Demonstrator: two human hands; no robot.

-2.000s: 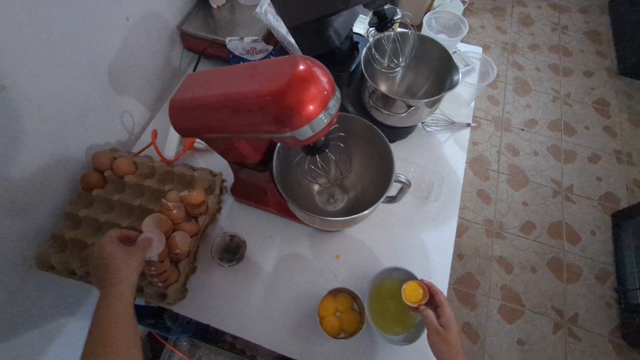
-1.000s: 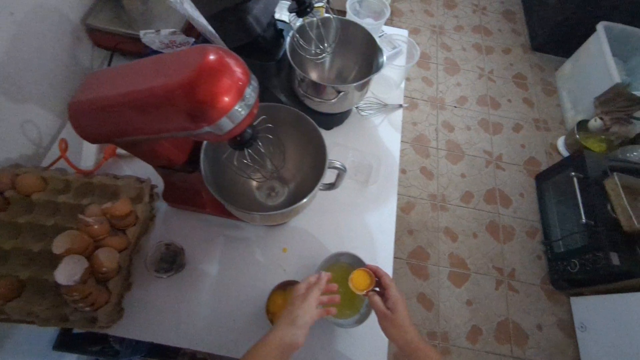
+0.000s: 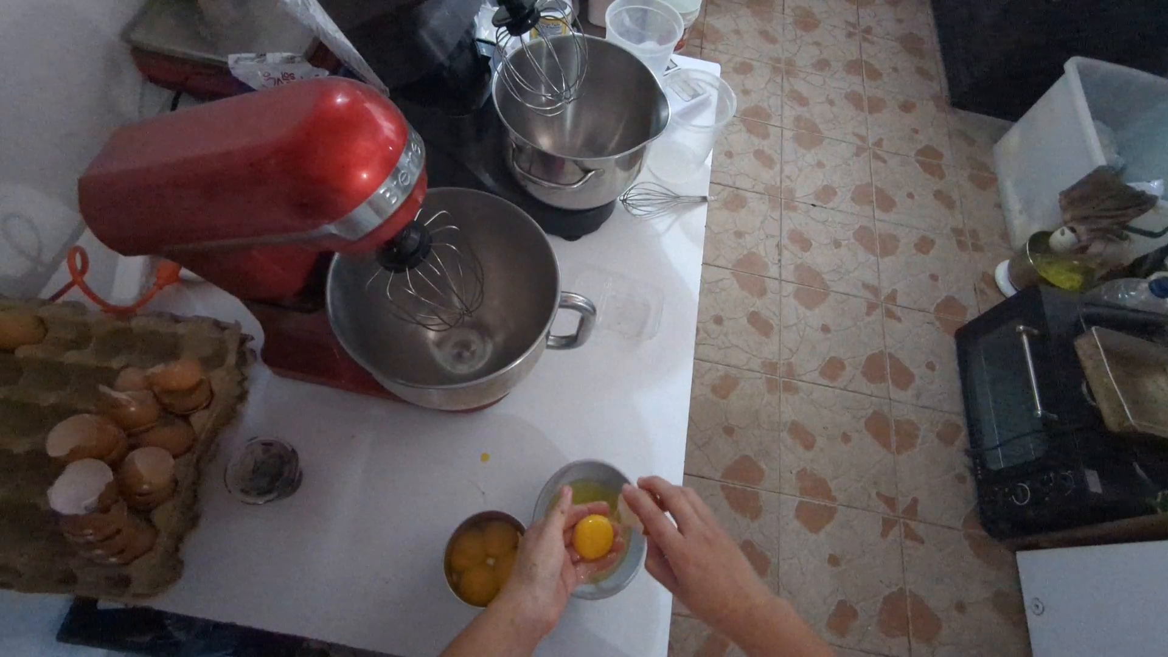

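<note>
My left hand (image 3: 547,557) is cupped over a metal bowl of egg whites (image 3: 558,482), with a raw egg yolk (image 3: 593,537) resting on its fingers. My right hand (image 3: 680,543) holds an eggshell half (image 3: 630,511), mostly covered by the fingers, just right of the yolk. Left of that bowl, partly behind my left wrist, stands a small round container of several yolks (image 3: 481,558). At the far left, stacked empty eggshells (image 3: 87,488) sit in a cardboard egg tray (image 3: 205,447).
A red stand mixer (image 3: 255,173) holds a steel bowl (image 3: 525,301) below its whisk. Behind it are a second mixer bowl (image 3: 584,173), a hand whisk (image 3: 662,201) and plastic tubs (image 3: 643,32). A small glass dish (image 3: 263,470) is near the egg tray. A toaster oven (image 3: 1013,411) stands at right.
My left hand has moved from the egg tray to the bowl of whites. The yolk, earlier in the shell half in my right hand, now lies on my left fingers. The view has shifted right.
</note>
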